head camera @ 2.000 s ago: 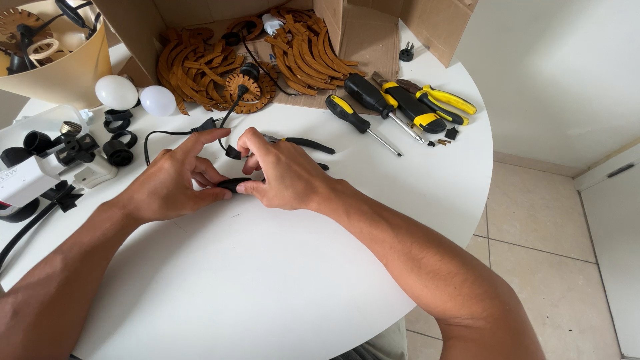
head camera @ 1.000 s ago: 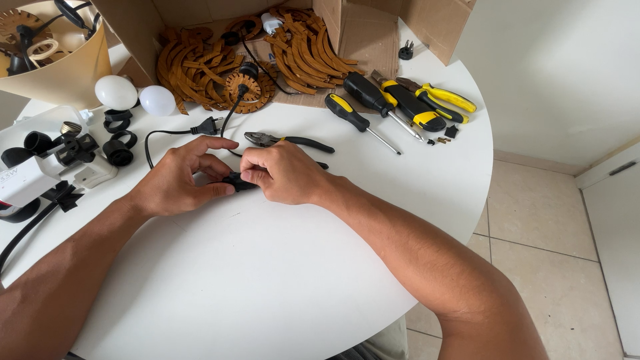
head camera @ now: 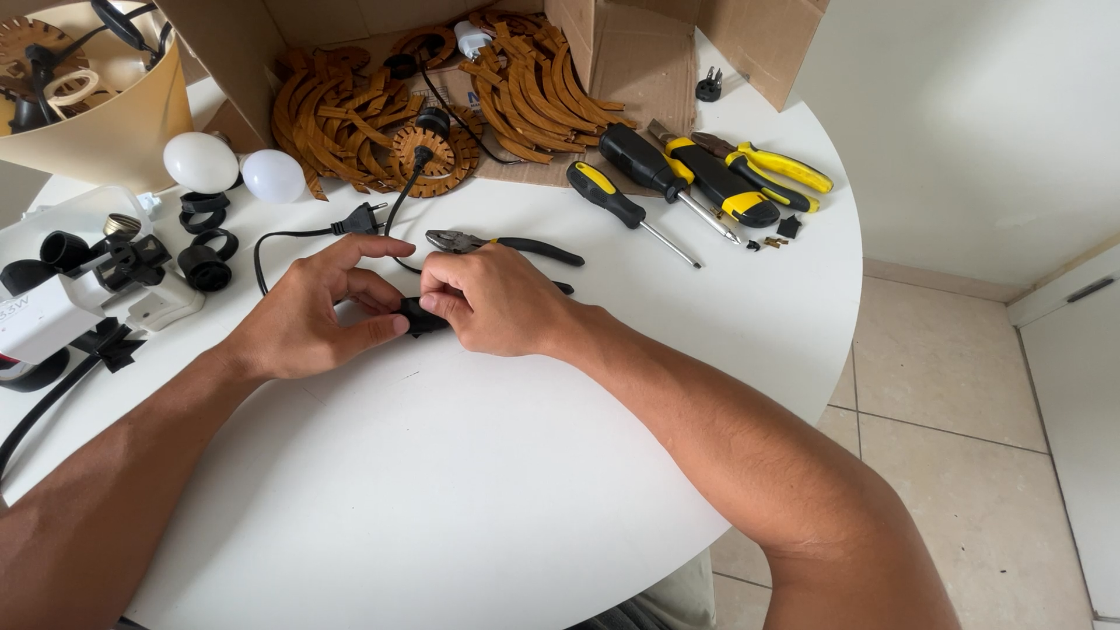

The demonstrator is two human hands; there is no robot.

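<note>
A small black part (head camera: 420, 318), perhaps a cord switch housing, lies between my hands low over the white table. My left hand (head camera: 319, 306) grips its left end between thumb and a finger, the index finger lifted away. At its right end, my right hand (head camera: 490, 297) pinches with thumb and bent fingers; whatever is under them is hidden. Just behind my right hand are pliers with black handles (head camera: 534, 251), partly covered by it. A black two-pin plug (head camera: 359, 220) on a cord lies behind my left hand.
Screwdrivers (head camera: 604, 194), a utility knife (head camera: 722, 184) and yellow-black pliers (head camera: 779, 171) lie at the back right. Curved wooden pieces (head camera: 525, 87) fill an open cardboard box (head camera: 643, 79). Light bulbs (head camera: 201, 163), black rings and a lampshade (head camera: 149, 122) stand at left.
My right hand has shifted slightly and its fingers are more curled at the black part. The pliers' jaws and the plug, covered two seconds ago, now show more fully.
</note>
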